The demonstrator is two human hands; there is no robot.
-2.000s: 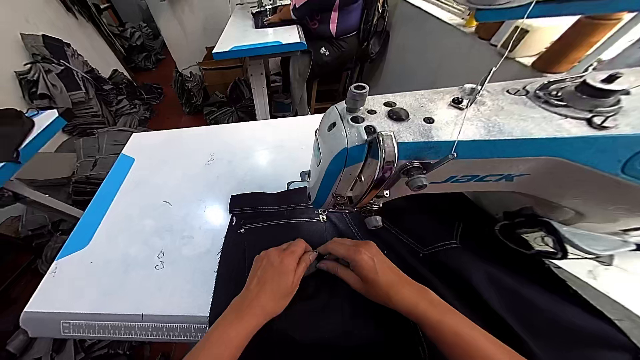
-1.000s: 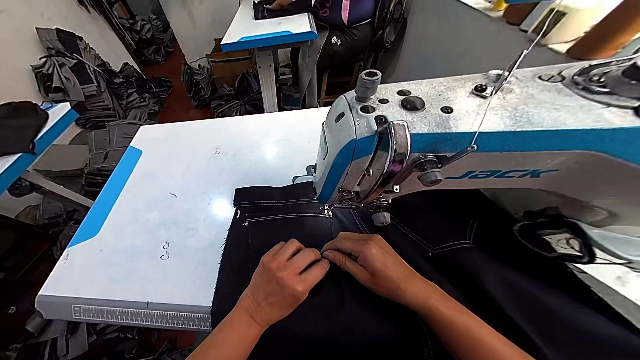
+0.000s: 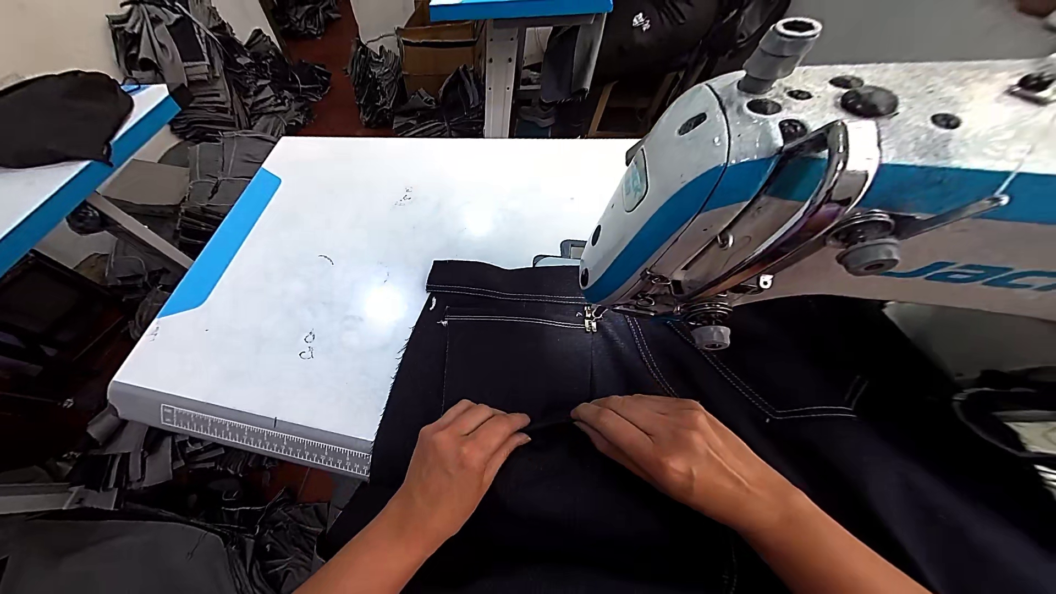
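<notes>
Dark denim fabric [image 3: 511, 363] with pale stitch lines lies over the front of the white sewing table [image 3: 355, 247]. Part of it runs beneath the presser foot [image 3: 590, 320] of a Jack industrial sewing machine [image 3: 825, 165]. Below the foot, my left hand [image 3: 470, 454] pinches a fold of the denim between thumb and fingers. My right hand [image 3: 660, 445] grips the same fold a little to the right, with a short gap between the hands. A stitched seam runs from the foot toward the fold. The needle tip cannot be made out.
A ruler strip [image 3: 272, 439] runs along the table's front edge. Another table [image 3: 136, 136] with a black cloth stands at the left. Piles of dark cut fabric [image 3: 239, 74] lie on the floor behind. At the back a person sits by a further table [image 3: 520, 8].
My hands, which nearly met two seconds ago, are now slightly apart along the fold. The view has moved closer and tilted down.
</notes>
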